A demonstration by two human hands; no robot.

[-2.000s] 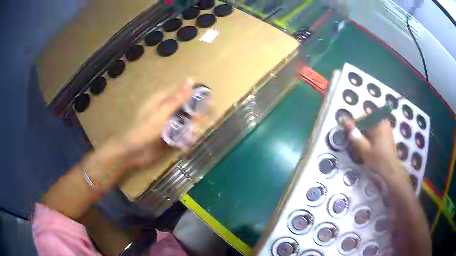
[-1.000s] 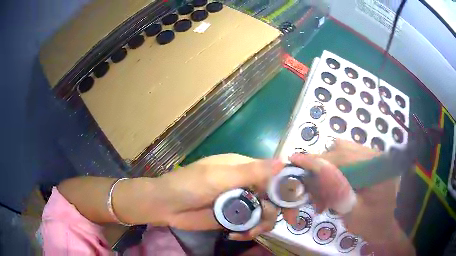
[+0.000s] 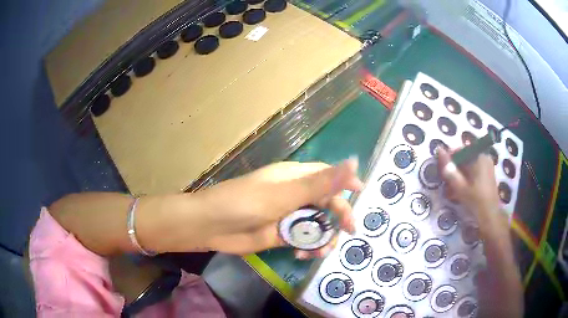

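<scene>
My left hand is palm up, left of the foam tray, and holds one speaker unit with a white ring and pale centre. My right hand is over the foam tray, holding a green pen-like tool. Its fingertips are at the right edge of a white-ringed unit in the tray; whether they still grip it cannot be told. White-ringed units fill the near rows, while dark discs with small pale centres show in the far rows.
A brown cardboard sheet tops a stack of shiny trays at the left, with black discs and a white label. A red tag lies on the green mat. A dark cord hangs at the upper right.
My right hand has moved away from my left hand, up and right over the tray. One of the two units seen near my left hand has gone from there; one stays in it.
</scene>
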